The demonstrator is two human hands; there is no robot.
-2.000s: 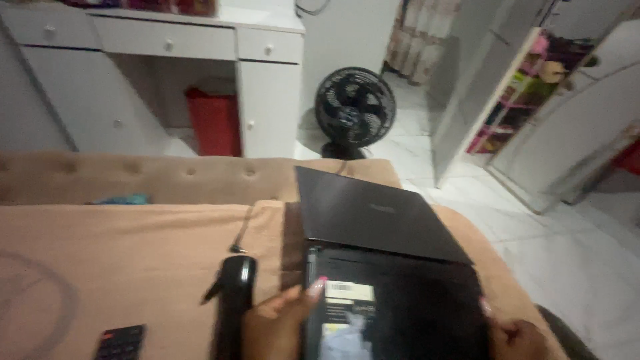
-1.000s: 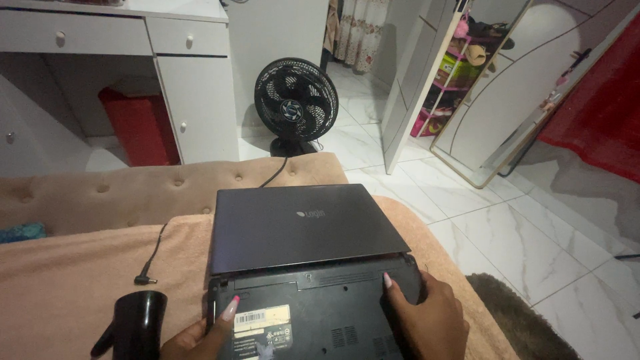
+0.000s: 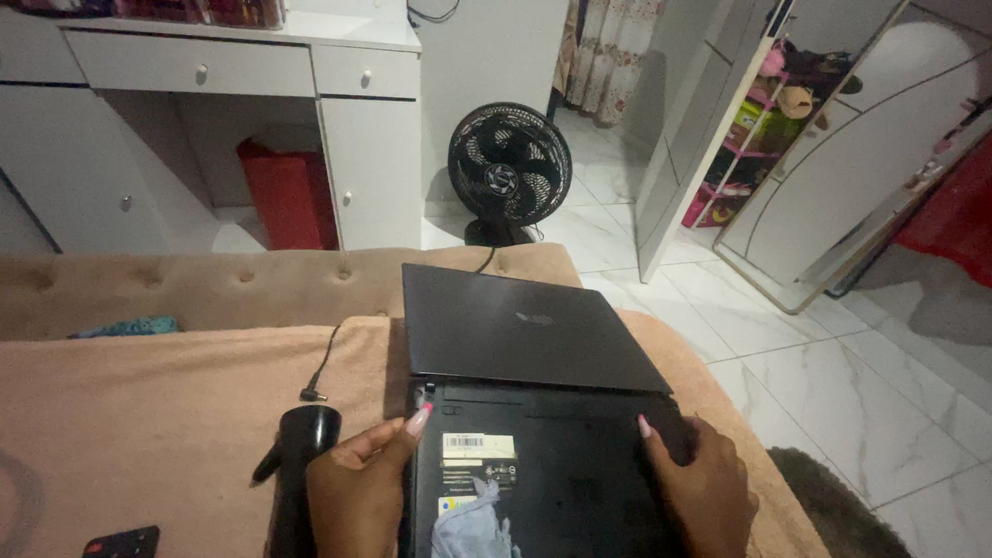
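Observation:
A black laptop [image 3: 581, 442] lies opened out on the bed, its underside and lid back facing up. My left hand [image 3: 364, 477] grips its left edge, thumb near the hinge corner. On the right edge, my right hand [image 3: 705, 484] holds the base with its thumb on top. A crumpled grey cloth [image 3: 474, 527] rests on the underside, partly over labels [image 3: 478, 449] that bear writing. Just left of my left hand is a black cylindrical object with a handle-like part [image 3: 306, 442]. A charger plug on a thin cable [image 3: 314, 394] lies above that object.
The bed has a peach blanket [image 3: 155, 434] and a tufted edge [image 3: 294, 275]. A remote control [image 3: 122, 542] lies at lower left, a blue cloth [image 3: 132, 326] by the tufted edge. Beyond stand a black fan [image 3: 509, 167], a white desk [image 3: 368, 155] and a leaning mirror [image 3: 821, 178].
The grey cloth on the underside shows more fully now than one second ago. Both hands remain at the laptop's edges. The view has shifted.

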